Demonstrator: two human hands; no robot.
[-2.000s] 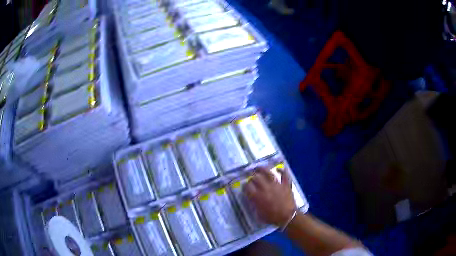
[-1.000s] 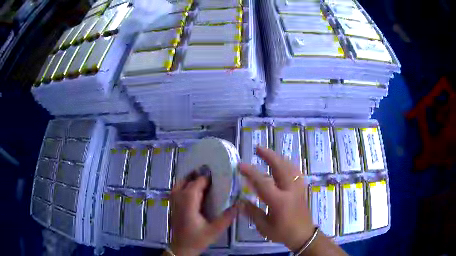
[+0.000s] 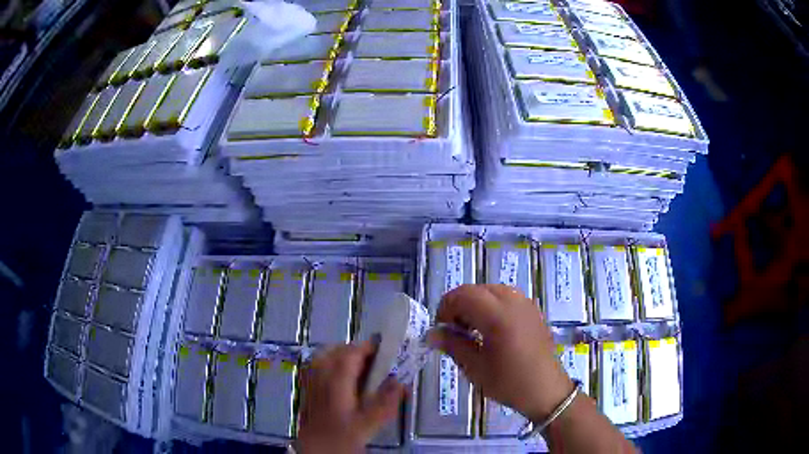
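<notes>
My left hand [image 3: 341, 395] holds the white label roll [image 3: 395, 341] on edge, its printed rim turned to the right. My right hand [image 3: 501, 341] is beside the rim with its fingertips pinched together at a label's edge. Both hands are above the front trays. The right front tray [image 3: 550, 330] holds pouch cells with printed white strips and yellow tape at their ends; my right hand hides part of it. The middle front tray holds plain grey pouch cells [image 3: 213, 386], partly hidden by my left hand.
Tall tray stacks stand behind: left [image 3: 133, 173], middle [image 3: 355, 191] and right [image 3: 577, 182]. A white translucent wad [image 3: 275, 27] lies at the top left. Another tray of grey cells [image 3: 108, 310] is at the front left. A red stool [image 3: 763, 239] stands on the right.
The roll has turned from its flat face to its rim. My right hand's spread fingers have closed at the rim. Earlier, my right hand was down on the right front tray.
</notes>
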